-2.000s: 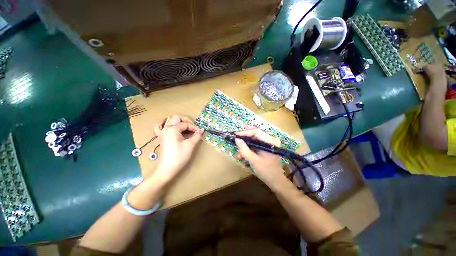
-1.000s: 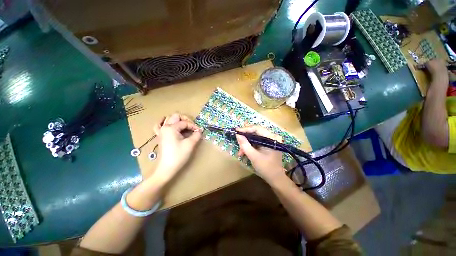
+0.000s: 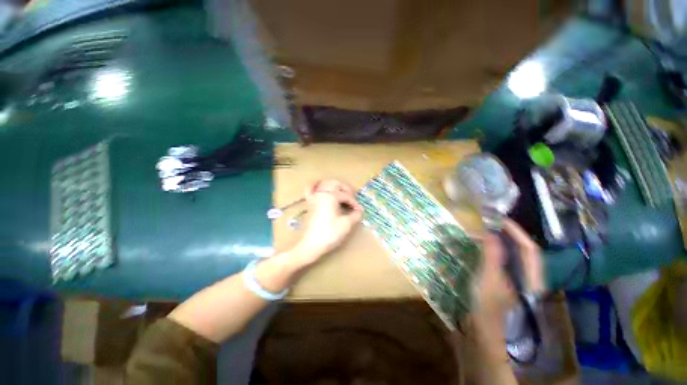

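The green PCB panel (image 3: pixel 422 237) lies slanted on the tan cardboard mat (image 3: pixel 346 280). My left hand (image 3: pixel 330 218) is at the panel's upper left edge, fingers pinched at its corner; what the fingertips hold is hidden. Two small white rounds (image 3: pixel 276 213) on thin leads lie left of the hand. My right hand (image 3: pixel 505 267), motion-blurred, is right of the panel, just below the clear jar (image 3: pixel 484 180) of silvery material. It grips the dark soldering iron (image 3: pixel 518 263), whose tip I cannot make out.
A bundle of wired rounds (image 3: pixel 183 169) and a spare PCB panel (image 3: pixel 81 214) lie left on the green bench. A brown box-like unit (image 3: pixel 392 60) stands behind. At right are a cluttered black tray (image 3: pixel 576 199), green cap (image 3: pixel 541 155), solder spool (image 3: pixel 580 120) and a person's yellow clothing (image 3: pixel 661 316).
The view has turned left, shifting the scene rightward. My right hand has moved the iron off the panel, over beside the jar. My left hand stays at the panel's corner.
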